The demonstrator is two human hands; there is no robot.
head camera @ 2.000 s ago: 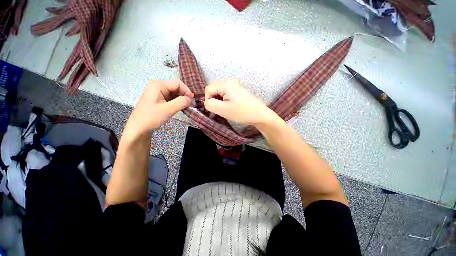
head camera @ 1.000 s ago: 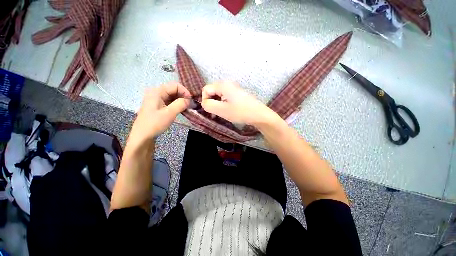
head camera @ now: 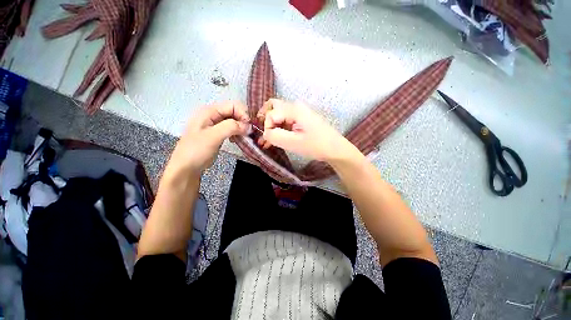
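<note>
A reddish-brown checked fabric band [head camera: 401, 103] lies bent in a V on the table, both pointed ends away from me and its middle at the table's near edge. My left hand [head camera: 216, 131] pinches the band's opening left of the bend. My right hand [head camera: 294, 128] is close beside it, fingertips pinched at the same spot. A tiny pale line shows between the fingertips; I cannot tell if it is needle or thread. Pale lining shows along the band's lower edge.
Black-handled shears [head camera: 491, 140] lie to the right on the pale table [head camera: 432, 181]. A bundle of bands [head camera: 116, 37] is at the left, a thread scrap [head camera: 219, 80] nearer. At the back are a red piece [head camera: 307, 6] and a clear plastic bag [head camera: 479, 28] under more bands.
The band's left pointed end has swung right and stands more upright. The pinched fingertips have shifted slightly, and a pale line now shows between them. The whole view has shifted slightly.
</note>
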